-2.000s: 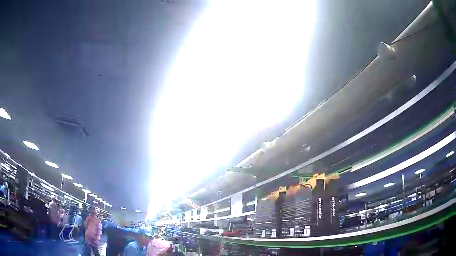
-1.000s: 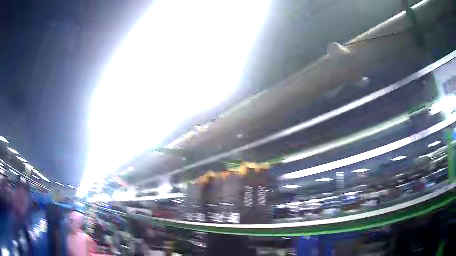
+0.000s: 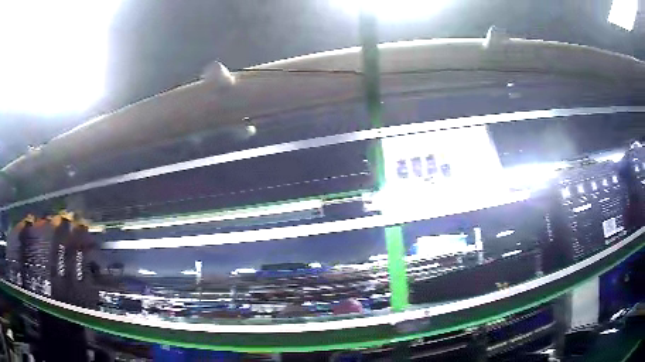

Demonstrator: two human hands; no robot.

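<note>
Neither of my hands is in the picture. The overhead shelf [image 3: 283,338] curves across the lower part of the view, with a pale rail and green edging. Dark printed cartons [image 3: 49,258] with ragged orange-yellow tops stand on it at the far left, blurred. Another dark group of printed cartons [image 3: 594,208] with pale lettering stands at the far right. A white work instruction sheet [image 3: 438,170] with a row of dark product pictures shows right of centre, partly washed out by glare.
A green upright [image 3: 397,269] stands right of centre. A bright tube light [image 3: 534,174] shows beside the sheet. Pale rails cross above the shelf. Blue shapes show below the shelf edge. Blurred workstations lie behind it. Strong ceiling glare fills the upper left.
The view has swung to the right. The orange-topped cartons have shifted to the far left. The sheet, green upright and right-hand cartons have come into view. The people at the left have left the picture.
</note>
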